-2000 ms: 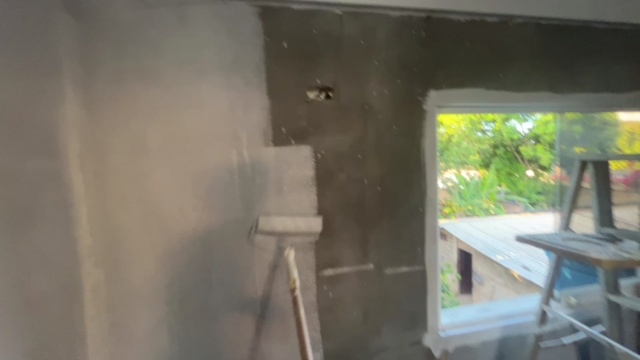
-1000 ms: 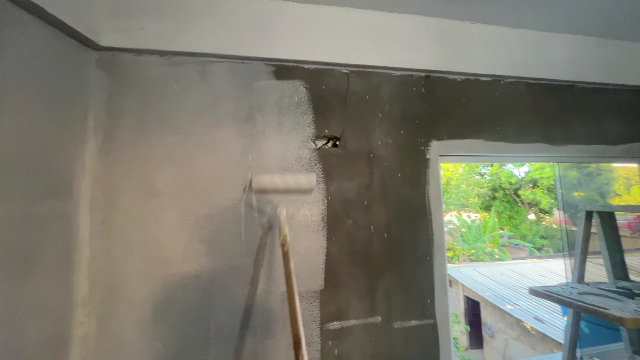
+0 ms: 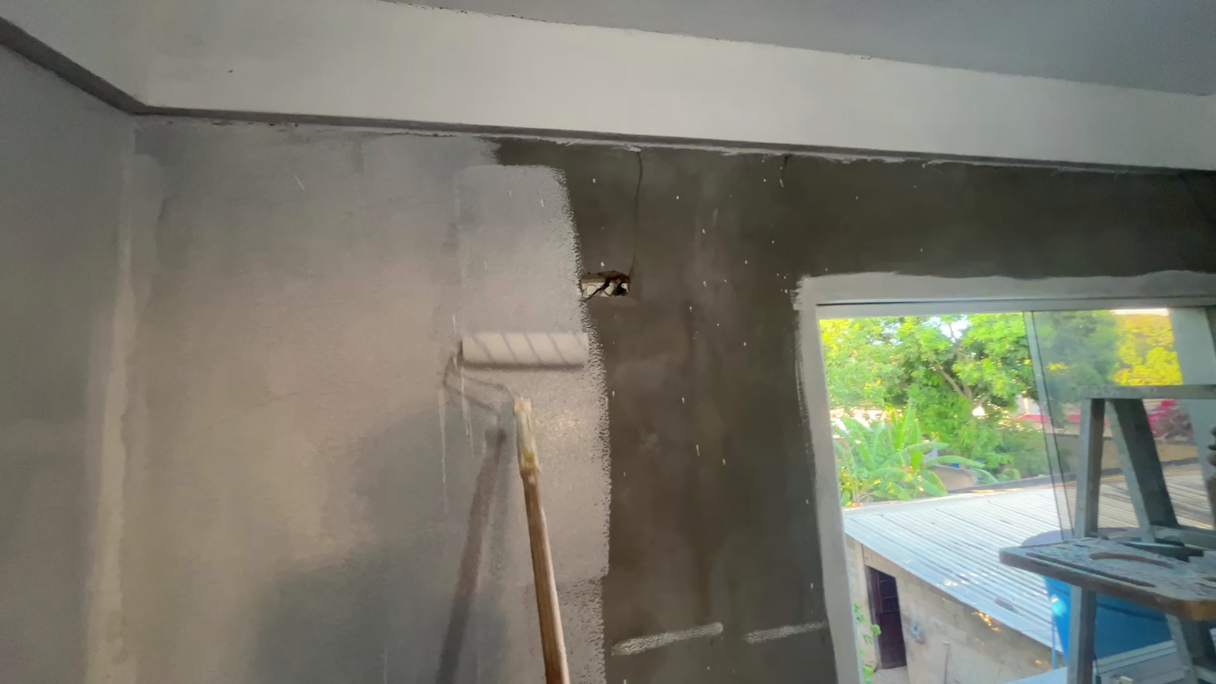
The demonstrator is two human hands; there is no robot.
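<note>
A paint roller (image 3: 524,350) with a pale, spirally streaked cover lies level against the wall, just below and left of an open electrical box hole (image 3: 605,284) with wires in it. Its wooden extension pole (image 3: 541,551) runs down out of the bottom of the view. Neither of my hands shows, so what holds the pole is hidden. Light wet paint (image 3: 518,228) covers the wall around and left of the roller, with a rough edge against the dark grey unpainted plaster (image 3: 708,399) on the right. Thin drips run down left of the roller.
At right is a window (image 3: 931,408) with a pale frame, a metal roof and trees outside it. A stepladder (image 3: 1102,570) with a paint-spotted platform stands before the window. A pale beam (image 3: 665,85) crosses above the wall, and a wall corner is at left.
The light paint now reaches higher, beside the box hole and above it, where dark plaster showed two seconds ago. The view has tilted upward.
</note>
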